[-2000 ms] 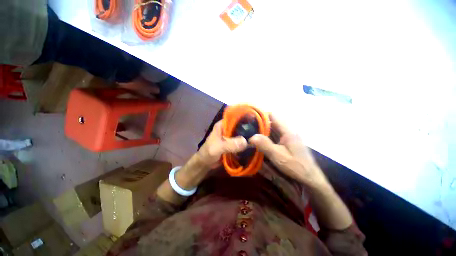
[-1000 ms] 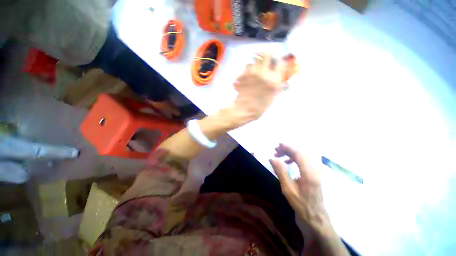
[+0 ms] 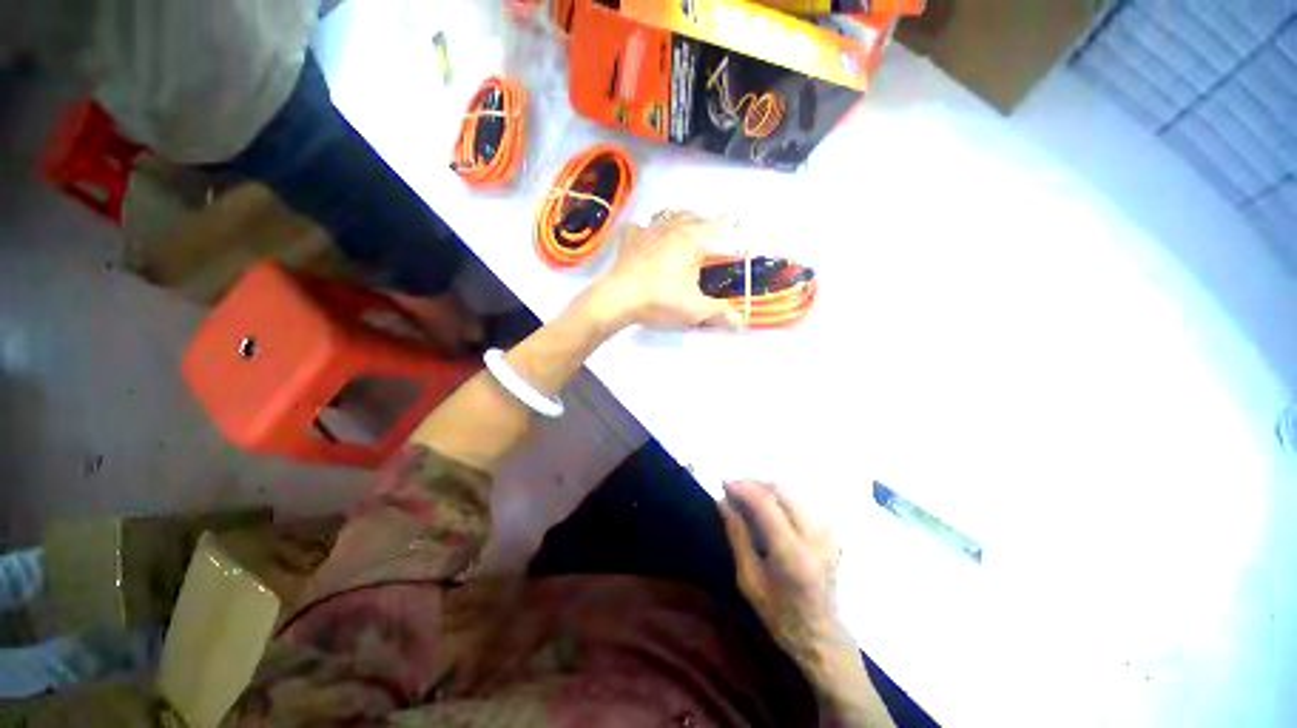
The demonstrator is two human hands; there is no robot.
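Observation:
My left hand (image 3: 666, 273), with a white bracelet on the wrist, grips the left end of an orange coiled cable (image 3: 782, 302) over the white table. The coil has a black middle and a pale tie across it. Two more tied coils lie to its left, a nearer one (image 3: 583, 208) and a farther one (image 3: 489, 131), both seemingly in clear plastic. My right hand (image 3: 785, 558) is at the table's front edge, loosely curled, thumb and fingers apart, with nothing seen in it. A slim greenish blade-like strip (image 3: 927, 521) lies to its right.
Orange and black retail boxes (image 3: 747, 88) stand at the back of the table, with a brown carton (image 3: 1003, 50) behind. A person in pale clothing (image 3: 199, 71) is at the left. A red-orange stool (image 3: 292, 363) and open cartons (image 3: 221, 619) are on the floor.
Both hands held the coil before my body; now only my left hand holds it, farther forward at the table. My right hand has let go. The view has shifted, bringing the retail boxes in.

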